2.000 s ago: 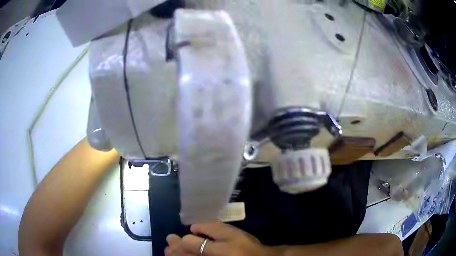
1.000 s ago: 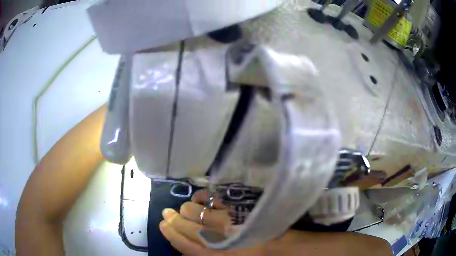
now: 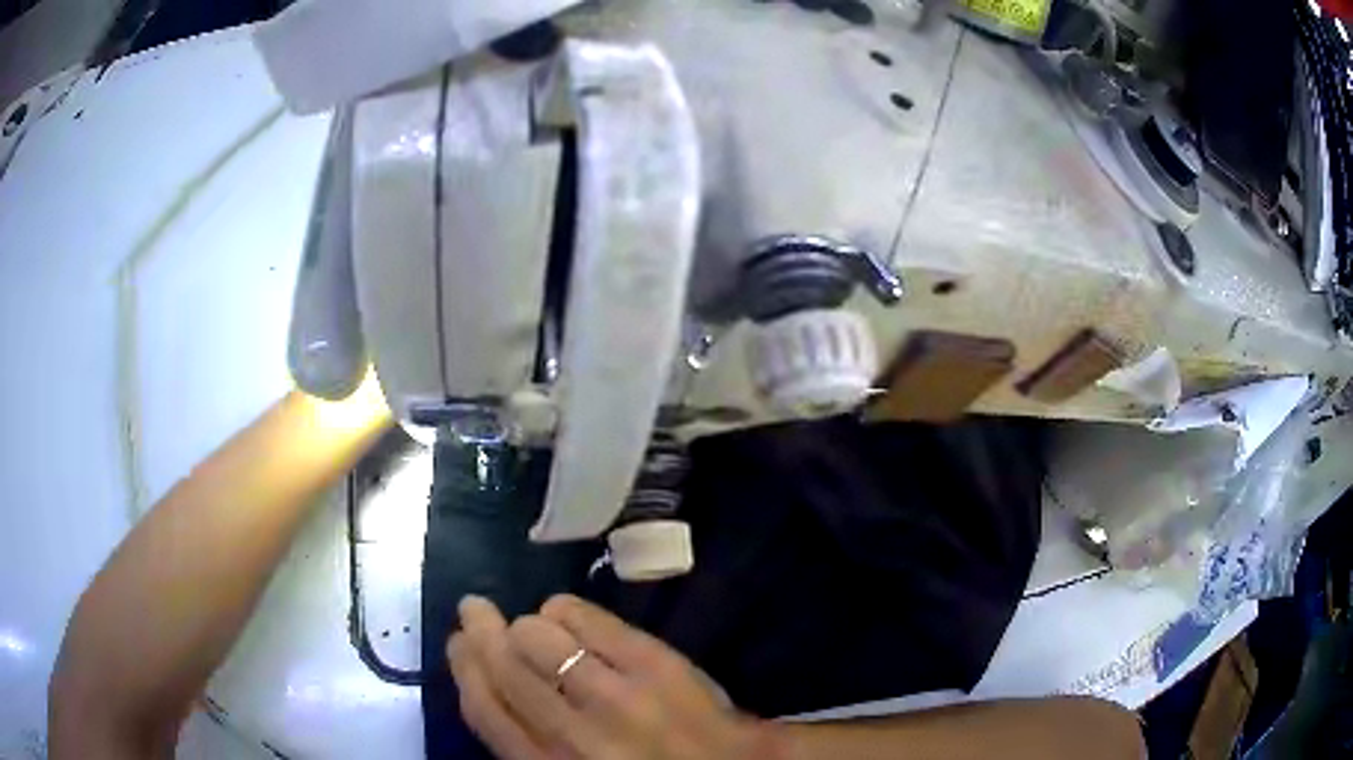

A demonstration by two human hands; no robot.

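The dark garment (image 3: 876,564) lies on the machine bed, its straight left edge (image 3: 448,579) running below the off-white machine head (image 3: 401,267). My right hand (image 3: 571,690), with a ring, lies on the cloth at bottom centre, fingers bent and close together; whether they pinch the cloth does not show. My left forearm (image 3: 201,564) reaches up from the lower left, lit by the lamp (image 3: 324,334); my left hand is hidden behind the head. A small metal part (image 3: 487,468), possibly the presser foot, shows above the cloth. The needle is not clearly visible.
A curved whitish guard (image 3: 631,253) stands in front of the head. A larger white knob (image 3: 813,356) and a small cream knob (image 3: 653,549) stick out at its right. The bed cover (image 3: 389,594) is left of the cloth. Clear plastic (image 3: 1150,498) lies at right.
My right hand has moved out from under the curved guard, down towards the front edge. The view has shifted, so the guard no longer covers the hand. My left forearm stays in much the same place.
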